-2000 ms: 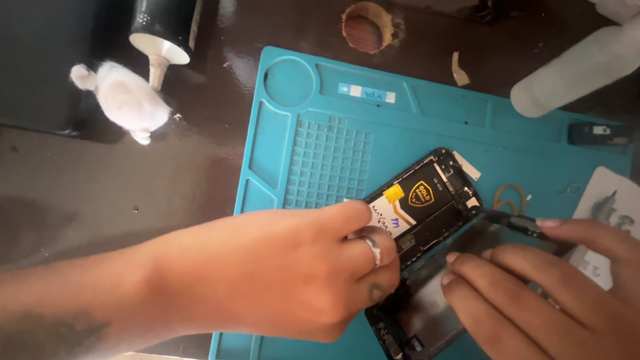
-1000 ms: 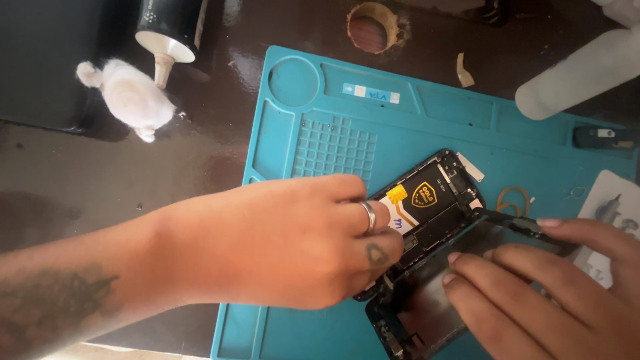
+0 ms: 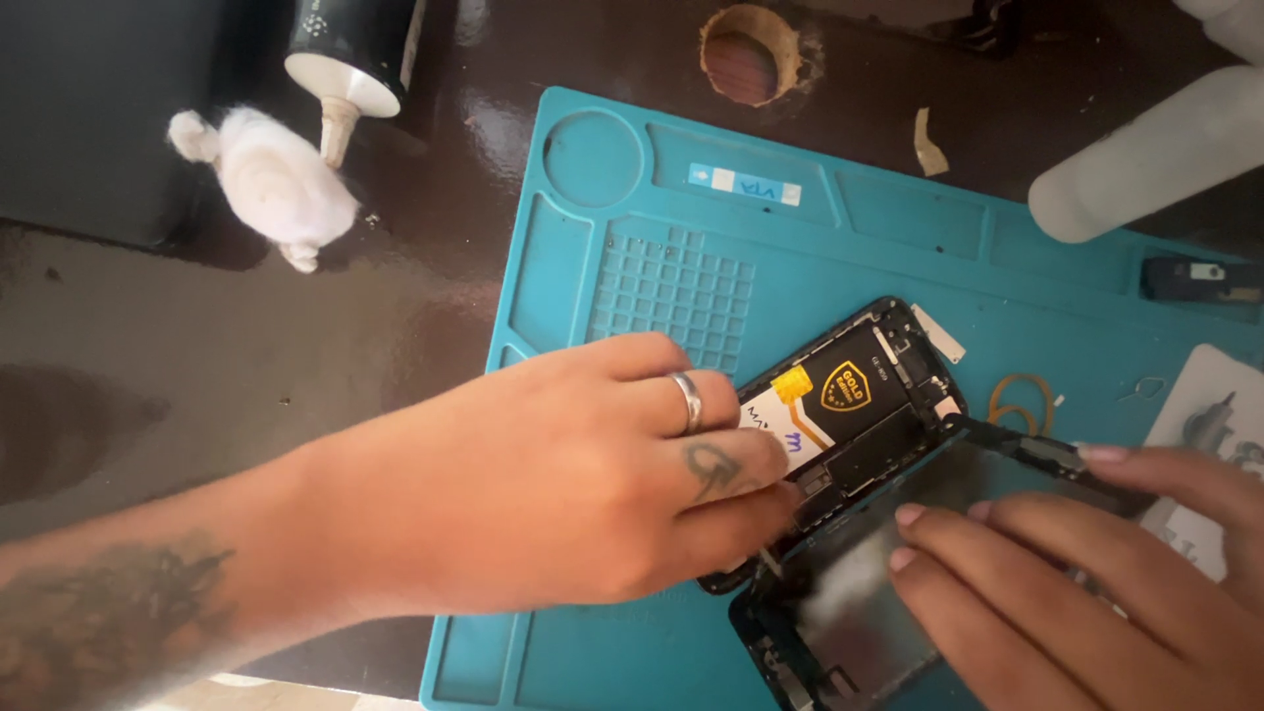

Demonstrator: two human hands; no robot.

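Observation:
An opened smartphone body [image 3: 869, 425] lies tilted on a teal silicone repair mat [image 3: 849, 257], its black battery [image 3: 857, 380] with a gold shield print showing. My left hand [image 3: 592, 474] reaches over the lower part of the body; its fingers bend down there, and their tips are hidden, so whether they grip anything is unclear. Beside the body, a detached-looking display panel [image 3: 859, 592] leans at an angle with its inner side up. My right hand [image 3: 1076, 553] holds this panel, thumb or finger at its top edge and other fingertips on its surface.
Cotton wool [image 3: 276, 183] lies by a black tube with a white nozzle [image 3: 339, 123] on the dark table. A translucent bottle [image 3: 1145, 153] is at upper right, near a small black device [image 3: 1200, 279]. Orange-brown rings [image 3: 1022, 403], a printed card [image 3: 1210, 425] and a tape scrap [image 3: 928, 143] lie about.
Over the phone's lower part, my left hand has shifted slightly and its fingers bend differently, baring more of the white battery label. My right hand stays on the display panel.

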